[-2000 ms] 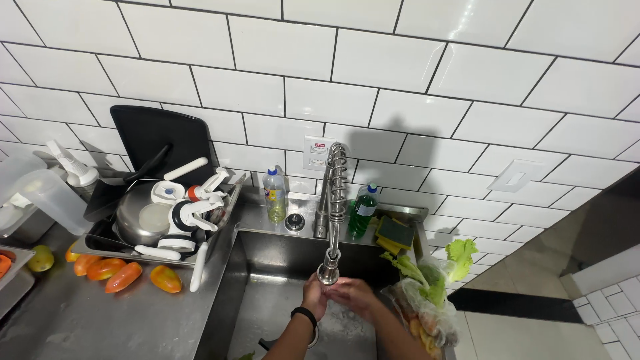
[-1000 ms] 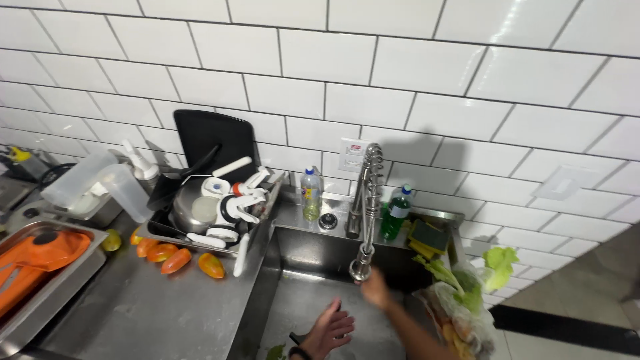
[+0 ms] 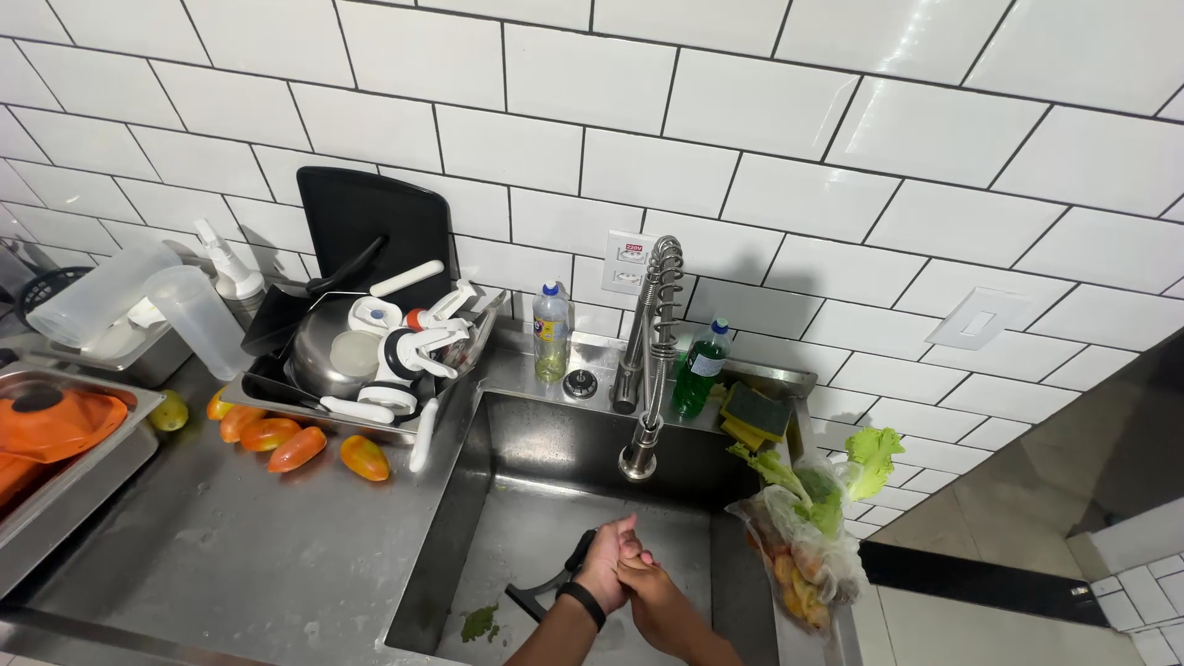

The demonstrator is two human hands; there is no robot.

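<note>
Over the stainless steel sink (image 3: 518, 527), my left hand (image 3: 610, 564) and my right hand (image 3: 655, 597) are pressed together, fingers overlapping, with no object seen between them. A black band circles my left wrist. Both hands are below and in front of the spray head of the spring faucet (image 3: 638, 458). Partly hidden behind my left hand, a black-handled tool (image 3: 535, 594) lies in the basin. A piece of green leaf (image 3: 478, 624) rests on the basin floor to its left.
Left of the sink stand tomatoes (image 3: 298, 450) and a metal tray of utensils (image 3: 324, 407). Behind it are a clear bottle (image 3: 550, 333), a green soap bottle (image 3: 701, 368) and sponges (image 3: 754, 416). A plastic bag with lettuce and produce (image 3: 809, 546) sits on the right rim.
My hands were together under the faucet, then apart with my right hand near the spray head. Now they are together again, lower in the sink.
</note>
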